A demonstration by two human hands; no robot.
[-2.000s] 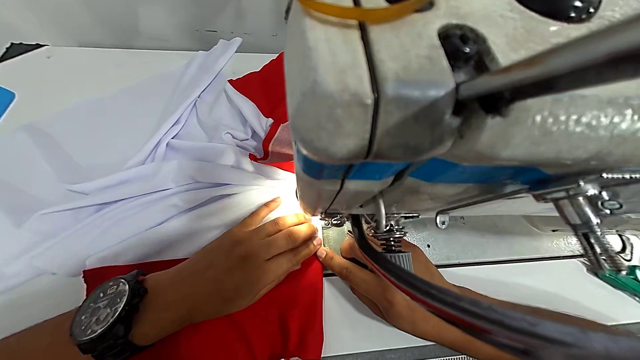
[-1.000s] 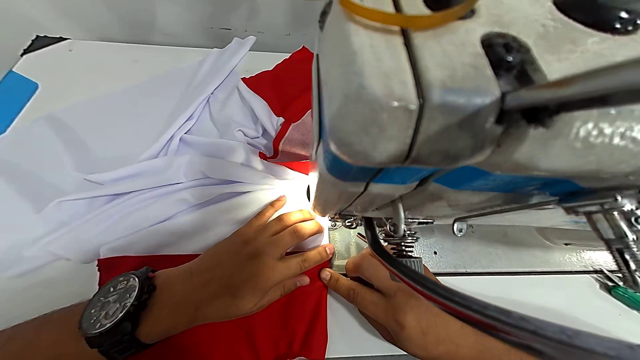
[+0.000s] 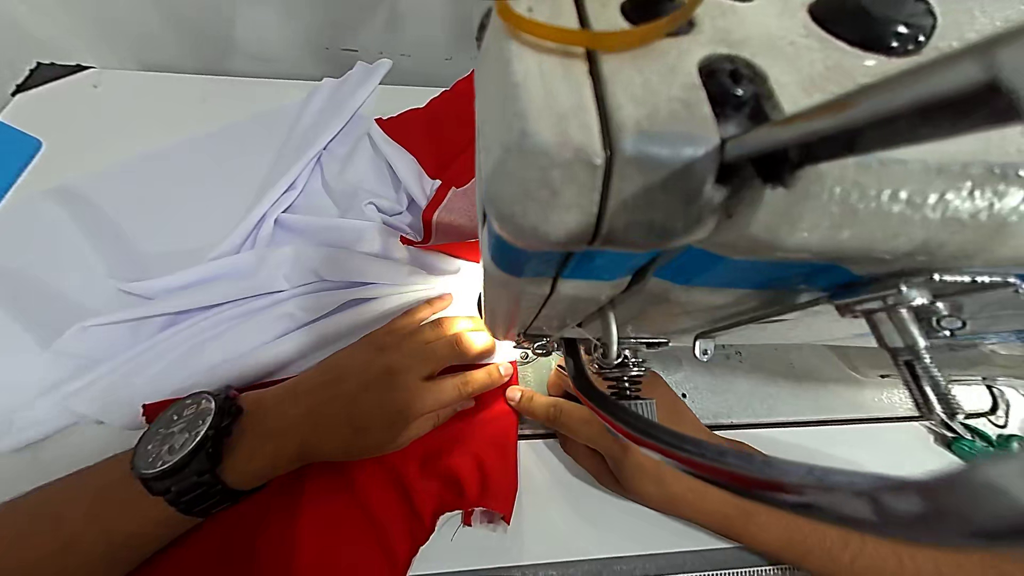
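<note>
White fabric (image 3: 240, 272) lies in folds on the table, with red fabric (image 3: 376, 496) along its near side. My left hand (image 3: 392, 376), with a black watch (image 3: 178, 448) on its wrist, presses flat on both fabrics, fingertips close to the lit needle area of an industrial sewing machine (image 3: 544, 144). My right hand (image 3: 600, 432) is just right of the red edge; its index fingertip touches or nearly touches that edge. Its other fingers are partly hidden behind a black cable (image 3: 680, 448) and the tension spring (image 3: 626, 376). The needle itself is hidden.
The machine head fills the upper right, with a yellow band (image 3: 596, 36) on top. A metal thread or lifter part (image 3: 912, 352) hangs at the right, near a green object (image 3: 972, 442). A blue item (image 3: 14, 156) lies at the left table edge.
More of the red fabric's near end, with a torn-looking edge, now shows beside the hands. Both hands remain close to the needle area. The view has shifted slightly.
</note>
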